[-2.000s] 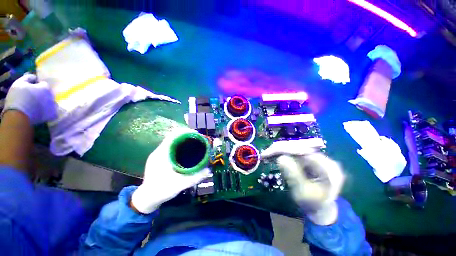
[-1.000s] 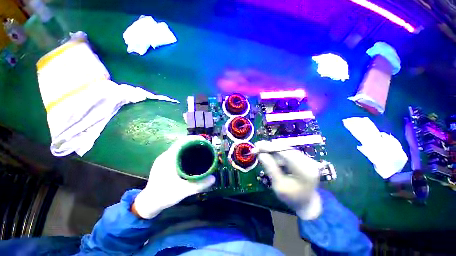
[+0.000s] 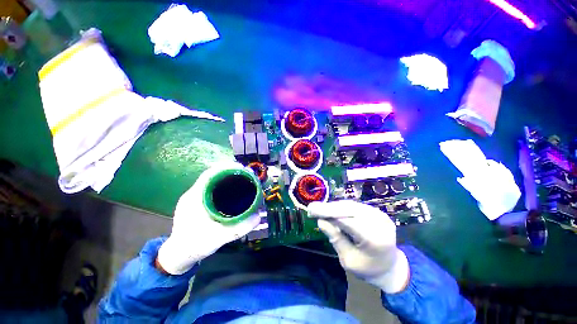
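The green circuit board (image 3: 335, 161) lies on the bench in front of me, with three red-copper toroidal inductors (image 3: 304, 154) in a row on white bases. My gloved left hand (image 3: 193, 221) holds the green-rimmed coating pot (image 3: 232, 195), dark inside, over the board's left front edge. My gloved right hand (image 3: 364, 240) is at the board's front, just right of the nearest inductor. Its fingers are closed around a thin brush (image 3: 338, 218), mostly hidden in the fingers. Its tip is near the base of that inductor.
A white cloth with yellow stripes (image 3: 95, 117) lies at the left. Crumpled wipes (image 3: 182, 30) lie at the back and right. A pinkish wrapped cylinder (image 3: 484, 95) is at the right rear. A metal cup (image 3: 535, 231) and another board (image 3: 557, 180) are at the far right.
Another person's gloved hand and blue sleeve have left the cloth at the left. My right hand has moved off the nearest inductor towards the board's front edge. The view has shifted slightly.
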